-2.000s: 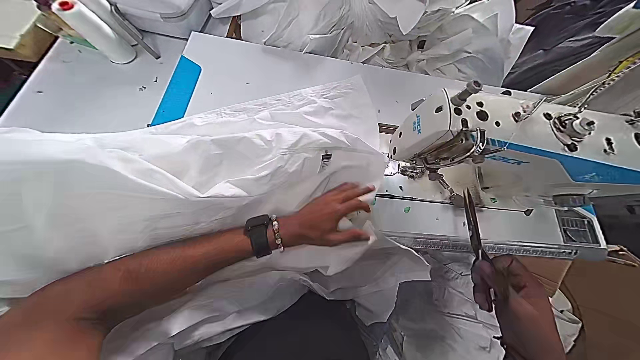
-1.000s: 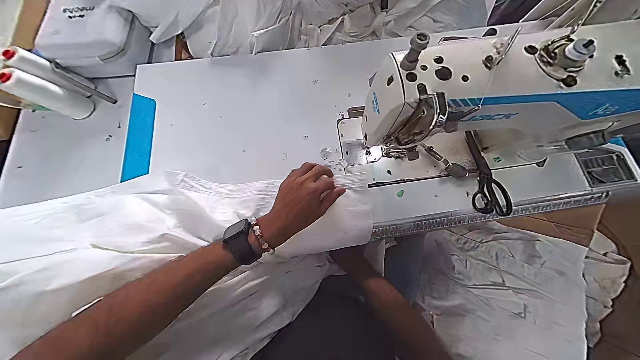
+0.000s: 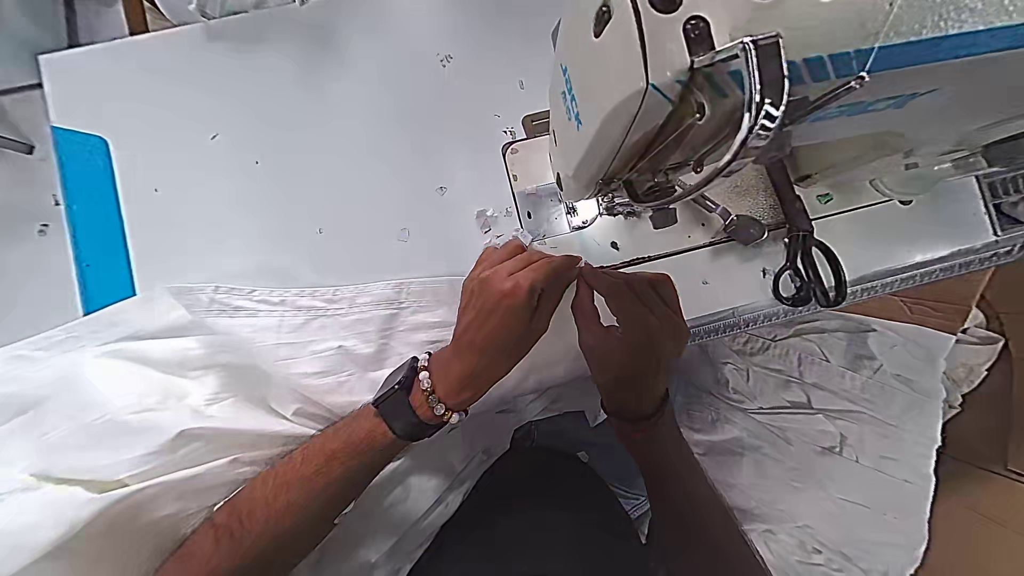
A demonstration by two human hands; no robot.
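Note:
White fabric (image 3: 320, 320) with stitched lines along its upper edge spreads over the table's near side. My left hand (image 3: 512, 312), below a watch and a beaded bracelet, pinches the fabric's edge near its right corner. Fingertips of my right hand (image 3: 632, 328) meet those of the left at that same corner and pinch it. Just beyond both hands is the lit needle area of a Jack sewing machine (image 3: 600, 120). Black-handled scissors (image 3: 808, 272) lie on the machine bed, right of my right hand, their blades partly under the machine's arm.
Small white scraps (image 3: 486, 220) lie on the white table (image 3: 304, 144) left of the needle. A measuring tape strip (image 3: 744, 322) runs along the near edge. More white fabric (image 3: 808, 432) hangs below it at right, beside brown cardboard (image 3: 976, 480).
My right hand held the scissors two seconds ago; they now lie on the machine bed. It has come up from below the table edge to meet my left hand. The view has moved closer.

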